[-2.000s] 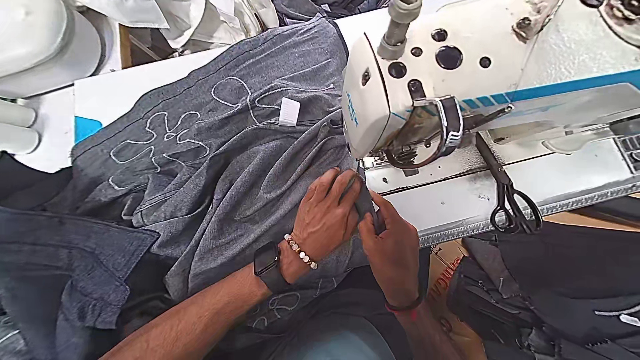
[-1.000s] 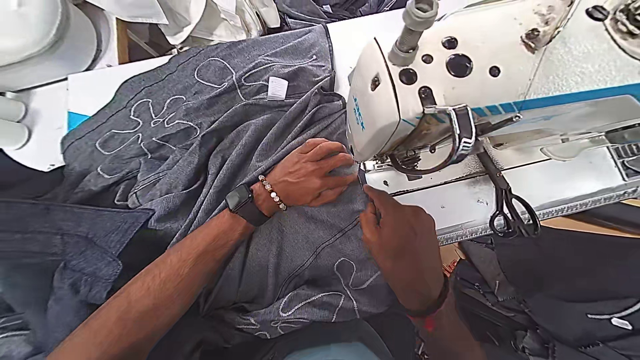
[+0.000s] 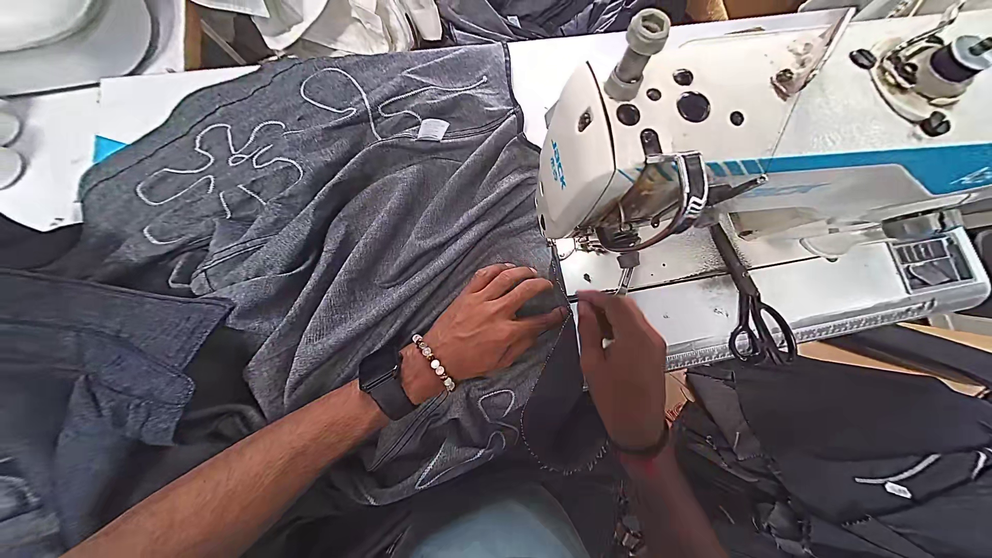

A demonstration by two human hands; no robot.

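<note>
A grey fabric garment (image 3: 372,201) with light stitched flower outlines and a small white label (image 3: 432,129) lies left of a white industrial sewing machine (image 3: 697,116). Its right edge runs beneath the needle area, near the presser foot (image 3: 570,246). My left hand (image 3: 496,318) lies palm down on the cloth with the fingers spread, just below the needle area; a watch and a bead bracelet are on that wrist. My right hand (image 3: 620,349) pinches the dark edge of the cloth between thumb and forefinger. A dark strip with a serrated edge (image 3: 562,418) hangs below, between the hands.
Black-handled scissors (image 3: 756,325) lie on the machine bed, right of the needle. Dark garments (image 3: 837,434) are heaped at the lower right. Dark blue cloth (image 3: 93,349) lies at the left. White cloth (image 3: 341,31) is piled behind the table (image 3: 124,108).
My hands were close together at the cloth edge two seconds ago and are now apart. Since one second ago, my left hand has moved lower relative to the needle area.
</note>
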